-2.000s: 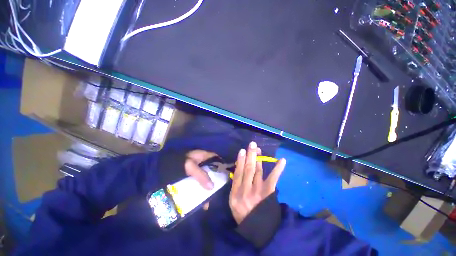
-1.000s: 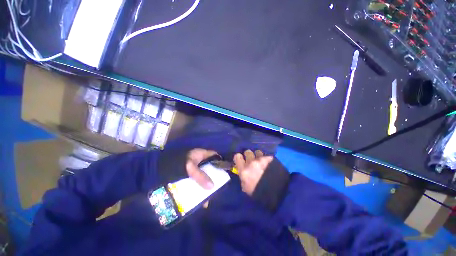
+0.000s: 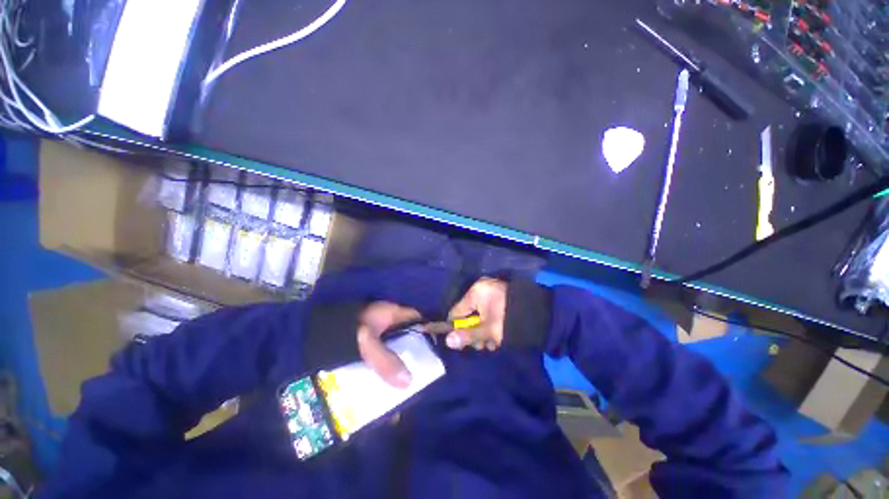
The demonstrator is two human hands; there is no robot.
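My left hand (image 3: 386,343) holds an open power bank unit (image 3: 375,395) over my lap, its thumb on the white cell. The green circuit board (image 3: 306,419) is at the unit's lower left end, beside yellow tape. My right hand (image 3: 480,317) is closed around yellow-handled pliers or cutters (image 3: 466,322). Their dark jaws point left and are at the unit's upper right end, by my left fingers. Whether the jaws grip the casing cannot be told.
The dark bench (image 3: 439,117) has a green edge. On it are a white pointed piece (image 3: 622,148), a long thin rod (image 3: 668,175), a black tool (image 3: 719,95), a craft knife (image 3: 765,195) and a board tray (image 3: 809,39). A carton of units (image 3: 93,210) stands below at left.
My right hand was spread open two seconds ago, then closed around the yellow handles, and is now turned with the handles showing above the fingers. The unit has shifted slightly left. The view has shifted slightly.
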